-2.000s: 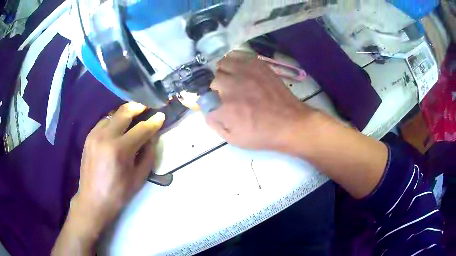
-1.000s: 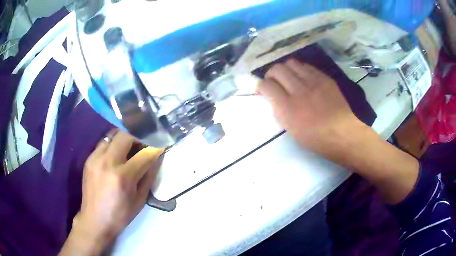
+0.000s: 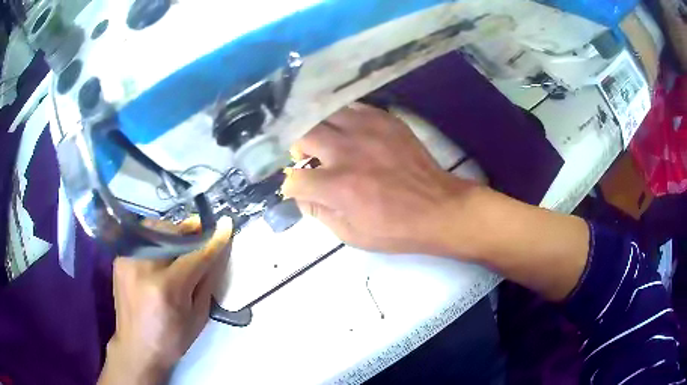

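My left hand (image 3: 154,304) is at the lower left, its fingertips together beside the presser foot (image 3: 252,188), pinching the edge of the dark purple cloth (image 3: 87,319); the machine head partly hides them. My right hand (image 3: 369,184) is closed just right of the presser foot. A small metal tip of the thread snips (image 3: 307,162) shows at its fingers; the handle is hidden in the hand. A grey knob-like part (image 3: 282,214) sits below the presser foot. The needle point cannot be made out.
The white and blue machine head (image 3: 226,68) spans the top. A flat purple strip (image 3: 482,120) lies under the arm at right. A printed label (image 3: 625,94) and red material (image 3: 663,143) are at far right. The measuring tape (image 3: 444,312) edges the table.
My right hand reached right to the pink-handled snips and came back left to the presser foot with them. My left fingers moved further under the head. The view has shifted.
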